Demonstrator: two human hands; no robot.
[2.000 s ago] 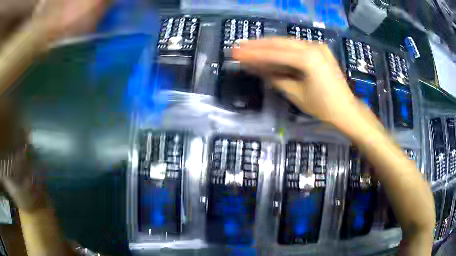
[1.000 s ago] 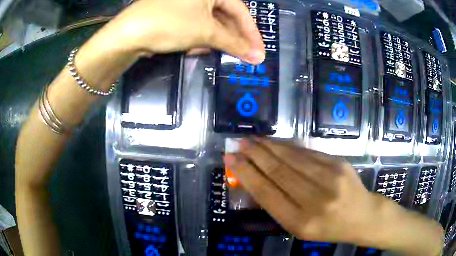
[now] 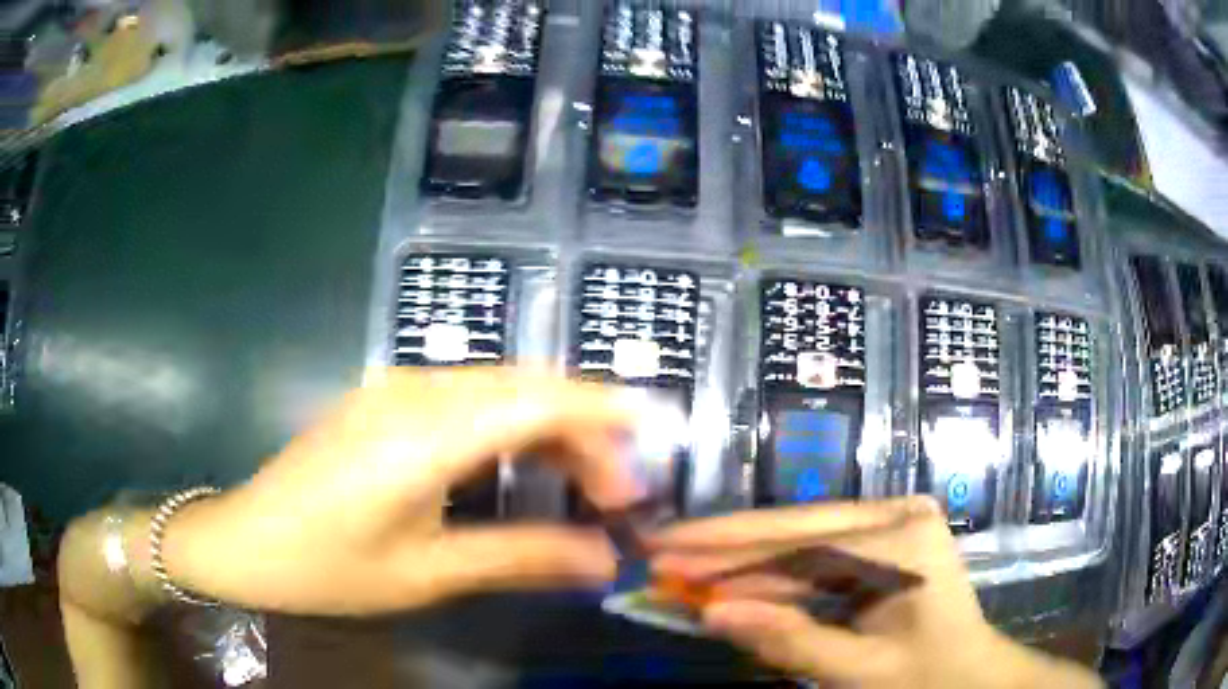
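Observation:
Black keypad phones lie in two rows in a clear ridged tray [image 3: 734,256]. The upper-left phone [image 3: 478,141] shows no blue print; the other upper-row screens show blue-printed film [image 3: 812,155]. My left hand [image 3: 404,498], with a beaded bracelet, covers part of the lower-left phones. Its thumb and forefinger meet a small dark piece beside my right fingers; whether they grip it is unclear. My right hand [image 3: 835,579] holds a white-and-orange card [image 3: 684,590] and a dark flat block [image 3: 842,571] at the tray's near edge.
A dark green mat [image 3: 202,269] lies left of the tray. Another phone tray [image 3: 1138,538] stands at the right. A small blue-and-white item [image 3: 1073,89] lies at the back right. A crumpled clear piece [image 3: 240,653] is below my left wrist.
My left hand has come down from the upper row to the near edge. My right hand has moved nearer with the card. Both hands now meet, and the upper row is uncovered.

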